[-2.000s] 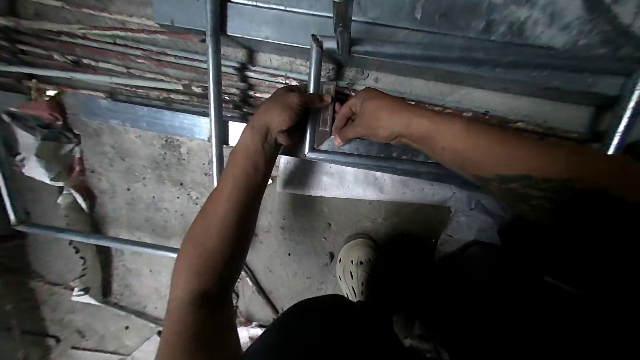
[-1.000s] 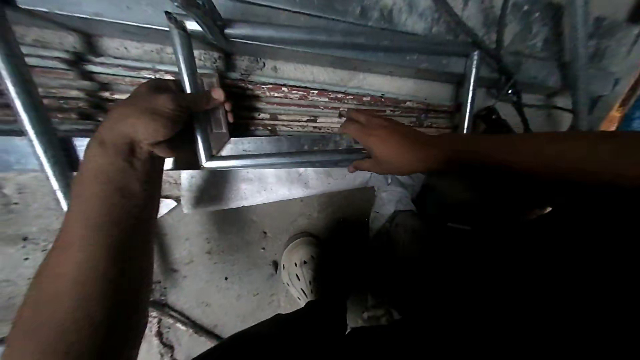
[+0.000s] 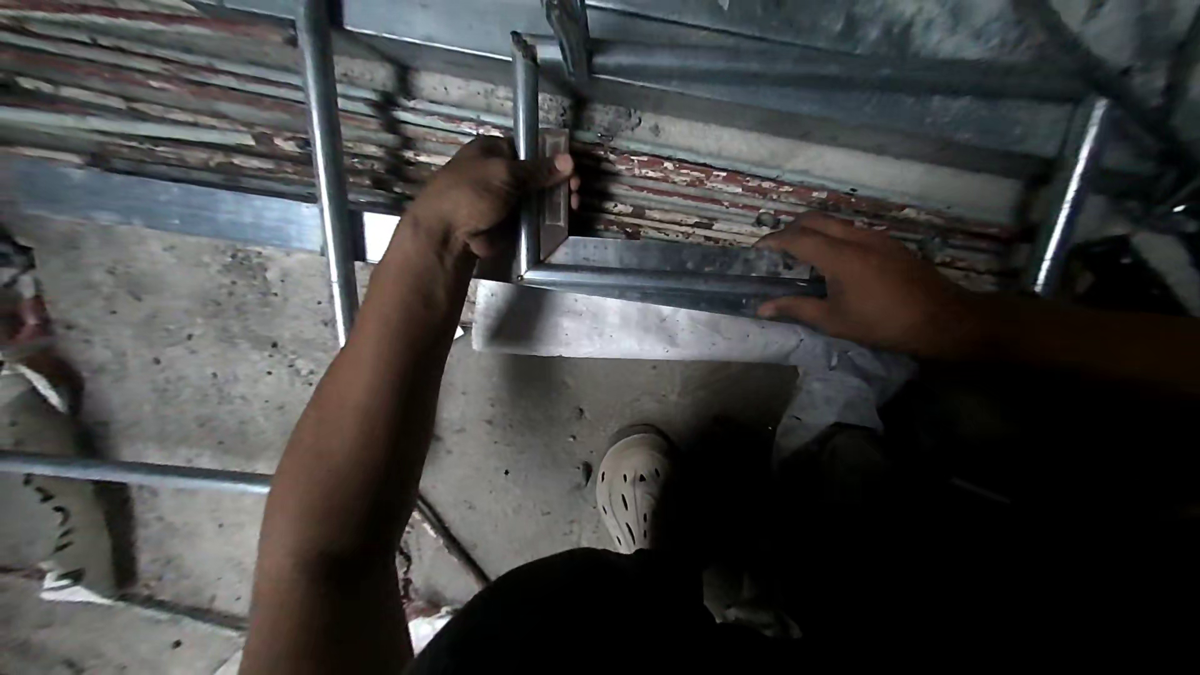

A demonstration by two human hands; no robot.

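Observation:
An L-shaped piece of metal tube [image 3: 528, 112] has its corner toward me, with one arm running away and the other to the right. My left hand [image 3: 487, 192] grips the upright arm together with a small flat rectangular piece [image 3: 555, 192], its thumb across both. That piece lies along the tube's right side near the corner; its material is unclear. My right hand [image 3: 862, 286] is at the right end of the other arm [image 3: 656, 279], thumb on the near side and fingers on the far side. A flat metal strip [image 3: 656, 255] shows just behind that arm.
Metal tubes of a frame stand at left [image 3: 326, 169] and right [image 3: 1073, 197]. Rusty, paint-flaked metal bars [image 3: 187, 89] lie behind. A pale sheet [image 3: 637, 328] is below the corner. My clog [image 3: 636, 487] rests on the concrete floor [image 3: 187, 328]; a printed sack [image 3: 56, 487] lies at left.
My right hand has left the flat piece beside the corner and moved right along the lower tube to its end. My left hand keeps its grip. The view swung and came back.

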